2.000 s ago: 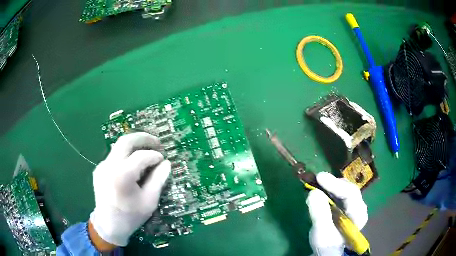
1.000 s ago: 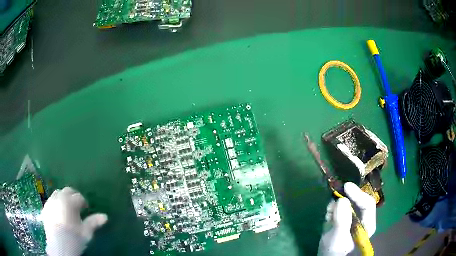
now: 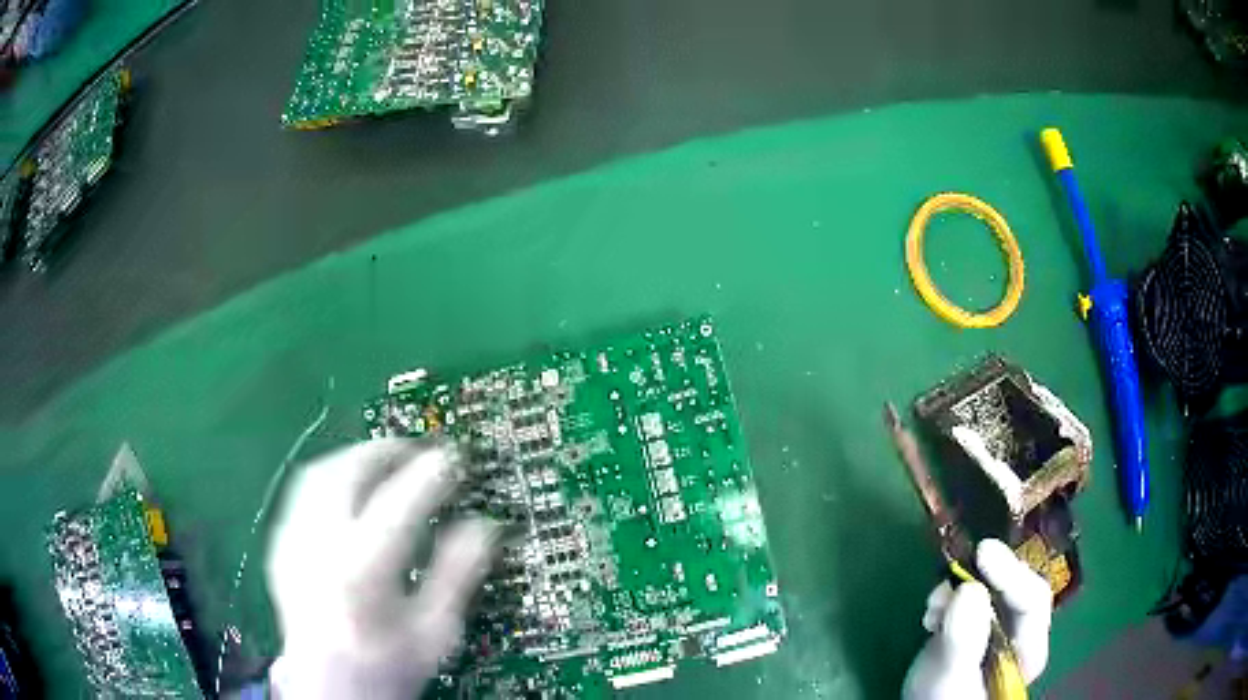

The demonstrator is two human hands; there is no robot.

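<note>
A green circuit board lies flat on the mat in front of me, with small silver parts and white connectors on its near edge. My left hand, in a white glove and blurred, is over the board's left part with fingers curled; whether it holds anything cannot be told. A thin solder wire curves just left of it. My right hand, also gloved and cut off by the lower edge, grips the yellow-handled soldering iron. Its dark tip points up and away, between the board and the iron stand, off the board.
A sponge is at the stand's near end. A yellow ring, a blue desoldering pump and black round fans lie right. A second board stands at far left. More boards rest on the dark conveyor.
My left hand has moved from beside the far-left board back over the middle board's left part. The solder wire now shows beside it. The view has shifted slightly; my right hand still grips the iron.
</note>
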